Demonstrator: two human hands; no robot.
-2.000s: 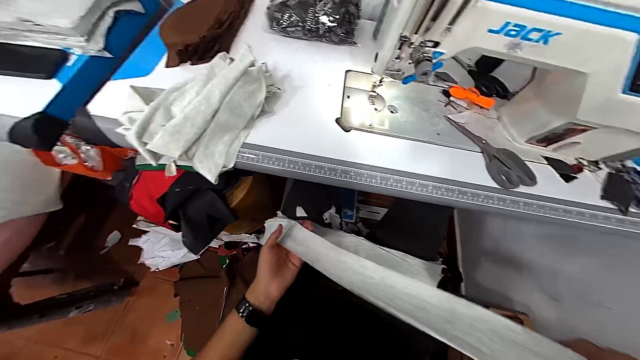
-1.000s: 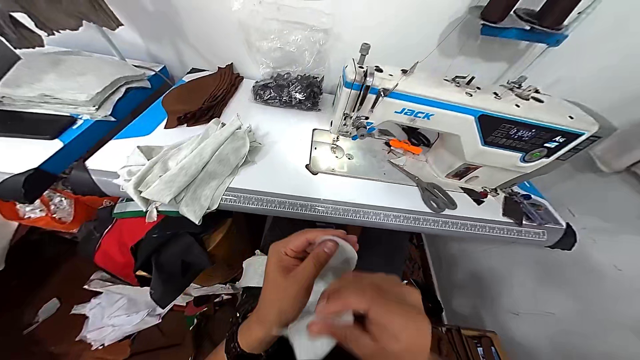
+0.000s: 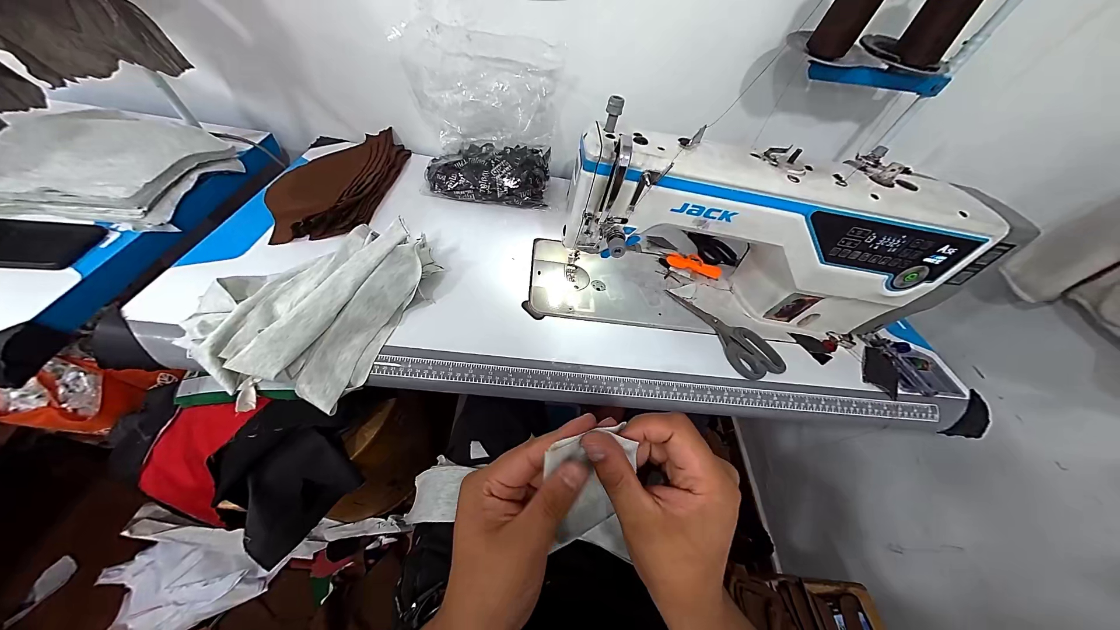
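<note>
Both hands pinch the edge of a light grey fabric piece (image 3: 584, 512) just below the front edge of the sewing table. My left hand (image 3: 516, 516) grips it from the left and my right hand (image 3: 674, 507) from the right, thumbs close together. Part of the cloth is hidden behind the fingers. Above them on the table stands a white Jack sewing machine (image 3: 787, 206), its lamp lighting the needle plate (image 3: 560, 278). Grey scissors (image 3: 739, 341) lie at its front, with an orange tool (image 3: 694, 266) behind them. Bunched grey fabric pieces (image 3: 324, 315) hang over the table edge at left.
Brown fabric pieces (image 3: 337, 188) and a clear bag of black labels (image 3: 488, 175) lie at the back. A grey fabric stack (image 3: 105, 166) rests on the left table. A measuring tape (image 3: 656, 387) runs along the front edge. Red cloth (image 3: 197, 455) and white scraps (image 3: 184, 577) sit below.
The long grey strip stretched between my hands two seconds ago is now gathered in front of me. My hands have come together on its edge, thumbs nearly meeting. The view has shifted rightward.
</note>
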